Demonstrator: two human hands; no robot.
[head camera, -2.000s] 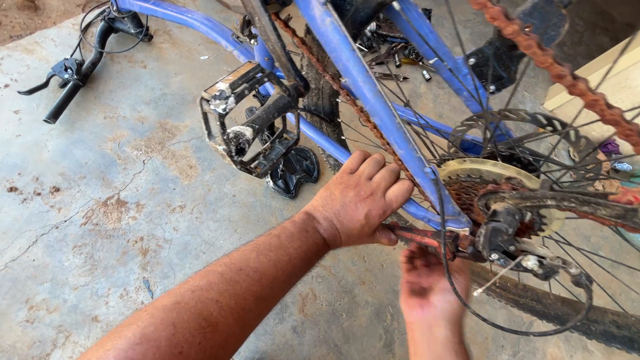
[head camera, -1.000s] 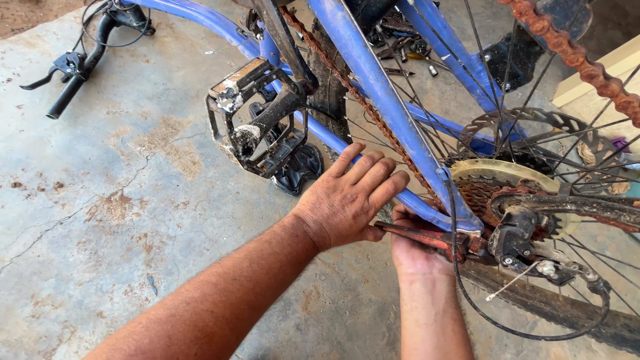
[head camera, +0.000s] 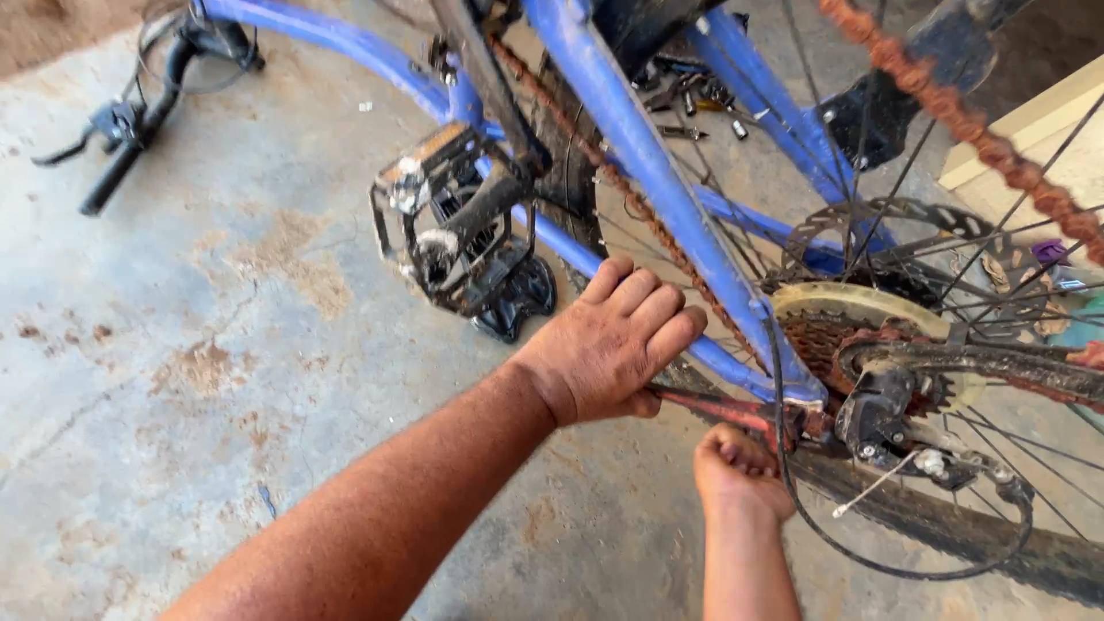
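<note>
A bicycle with a blue frame (head camera: 634, 142) lies or stands tipped over, its rear wheel at the right. My left hand (head camera: 617, 349) is closed around the end of a long red tool (head camera: 720, 407), beside the blue stay. The tool's other end meets the rear axle area, near the rear derailleur (head camera: 888, 414). Just below the tool, my right hand (head camera: 740, 470) has curled fingers, palm side up; whether it grips anything is hidden. A rusty chain (head camera: 975, 121) and rusty cassette (head camera: 815, 341) show above, and a black cable (head camera: 780, 414) loops past my right hand.
A pedal (head camera: 444, 224) on its crank stands left of the frame. The handlebar with brake lever (head camera: 129, 138) rests at the upper left. Several small tools (head camera: 694, 99) lie on the concrete floor (head camera: 216, 397) behind the frame. The rear tyre (head camera: 931, 522) runs along the lower right.
My right hand was up against the tool one second ago, near my left hand; it is now lower and further right, fingers curled. My left hand has stayed at the tool's end.
</note>
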